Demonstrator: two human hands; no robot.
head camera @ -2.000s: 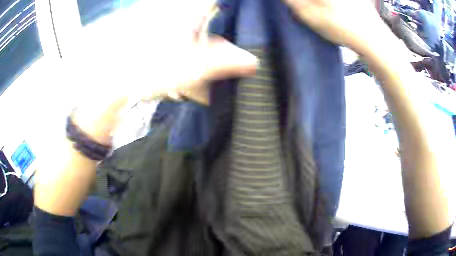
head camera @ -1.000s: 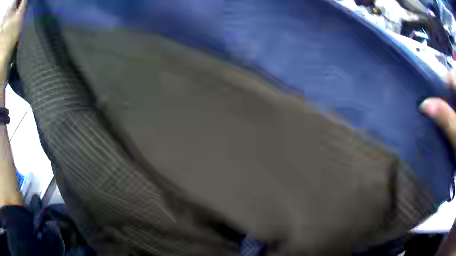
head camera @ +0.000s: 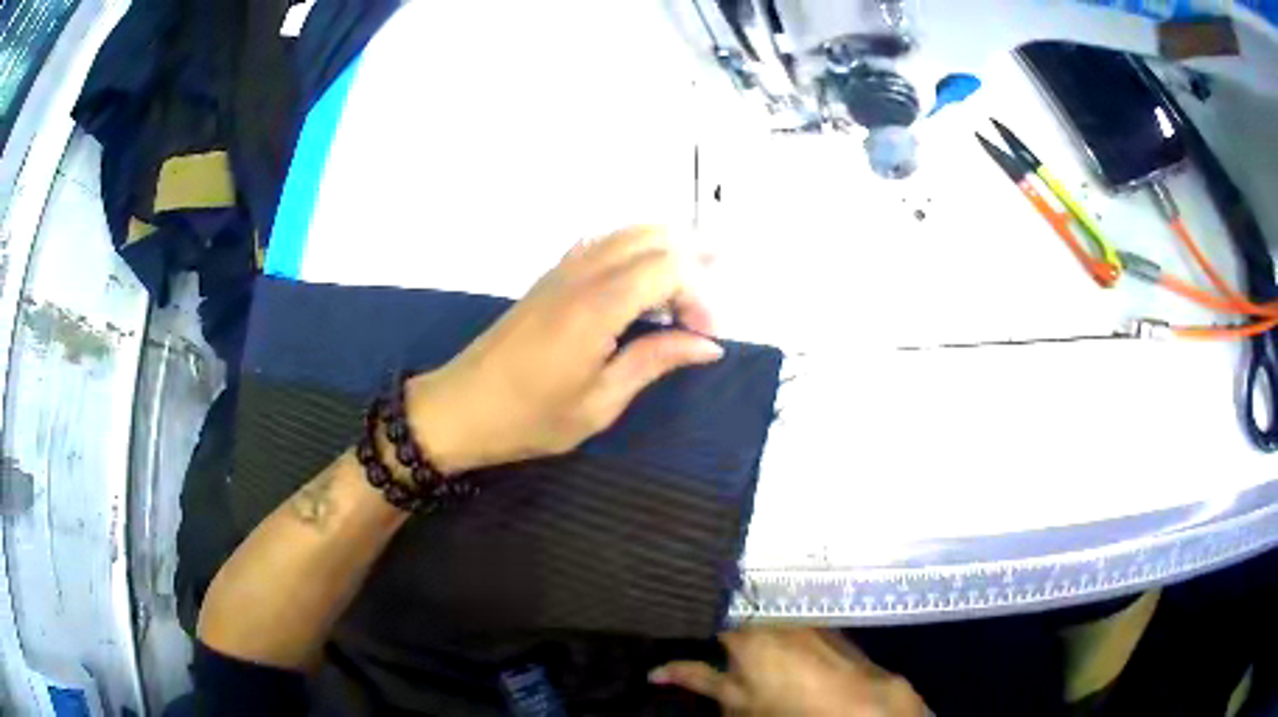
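A dark navy denim piece joined to dark striped cloth lies on the white machine table and hangs over its front edge. My left hand is on the denim near its right end, thumb and fingers pinching the cloth. My right hand is below the table's front edge, at the lower corner of the striped cloth; its fingers are partly hidden, and I cannot tell whether they grip it. The presser foot area is above, beyond the cloth.
Yellow and orange thread snips, a smartphone, an orange cable and black shear handles lie at the right. A measuring tape strip runs along the front edge. Dark cloth with tan patches hangs at the left.
The large blue and striped cloth that was held up close to the camera is now down on the table. My left hand has moved onto it, and my right hand has dropped below the edge.
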